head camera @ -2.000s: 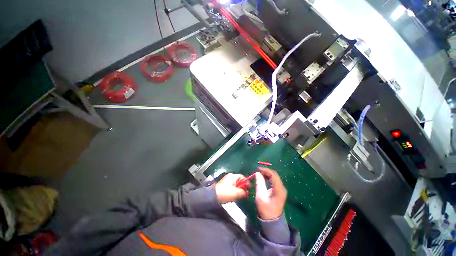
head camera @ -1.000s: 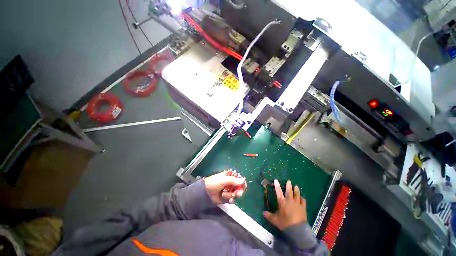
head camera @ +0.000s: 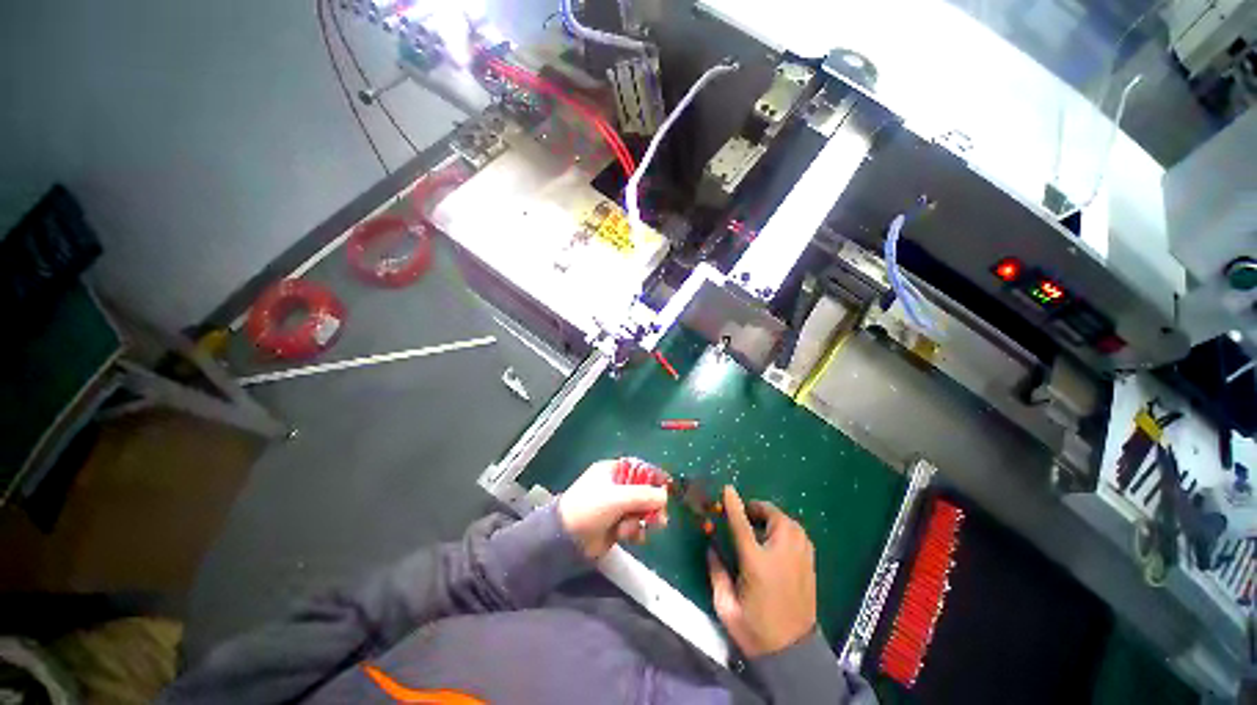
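My left hand [head camera: 600,511] is closed around a bunch of short red wire leads [head camera: 640,477] over the near part of the green work mat [head camera: 800,482]. My right hand [head camera: 767,576] holds small dark side cutters [head camera: 707,512] with bits of orange-red, their head close to the bunch. Whether the jaws touch a lead cannot be told. One red lead [head camera: 680,424] lies loose on the mat beyond my hands. Another red piece [head camera: 667,364] lies near the machine outlet [head camera: 623,339] at the mat's far corner.
A row of red leads [head camera: 924,592] lies on the black collecting tray [head camera: 1020,606], beside the slotted metal strip [head camera: 882,576]. Pale offcuts dot the mat. The machine cover [head camera: 531,234] and hoses stand beyond. Red wire coils [head camera: 295,320] lie on the floor. A tool rack [head camera: 1172,482] is at right.
My right hand has left the bunch, reached to the cutters on the mat and now holds them by my left hand. A second red piece now lies by the outlet. The view has shifted.
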